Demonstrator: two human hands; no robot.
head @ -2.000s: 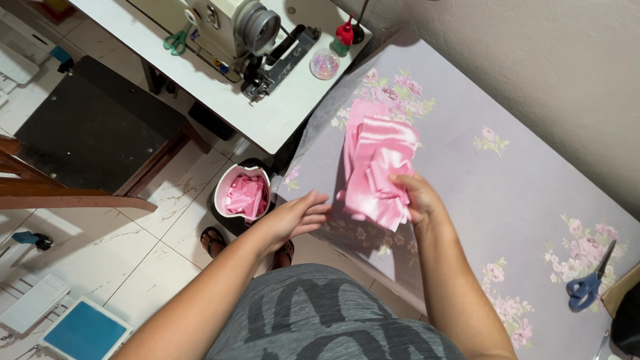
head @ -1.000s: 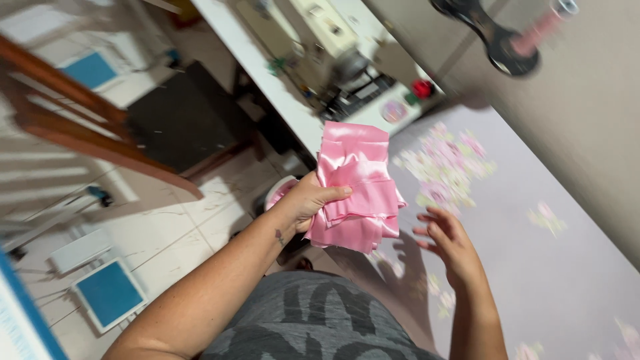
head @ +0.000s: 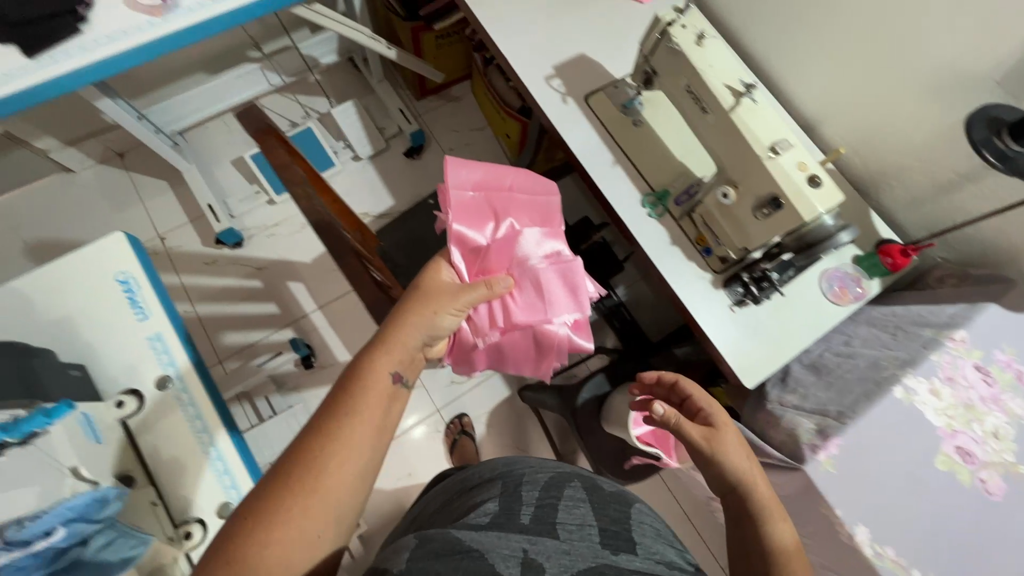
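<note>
My left hand (head: 456,308) grips a stack of pink satin fabric pieces (head: 520,264), with the thumb lying across the top and the fingers hidden beneath. The pieces have frayed edges and hang in front of my torso over the floor. Lower right, my right hand (head: 684,420) holds nothing, its fingers slightly curled and apart. Partly behind it is a white container (head: 620,416) with more pink fabric inside, on a dark seat or stand.
A sewing machine (head: 728,152) stands on a white table (head: 552,56), near green-handled scissors (head: 656,203) and a round pin container (head: 844,284). Floral cloth (head: 904,400) covers the surface at right. A wooden chair part (head: 320,208) and another machine table (head: 88,296) are at left.
The pink stack was in my right hand over the floral cloth, then passed to my left hand. The view has swung left toward the other machine table.
</note>
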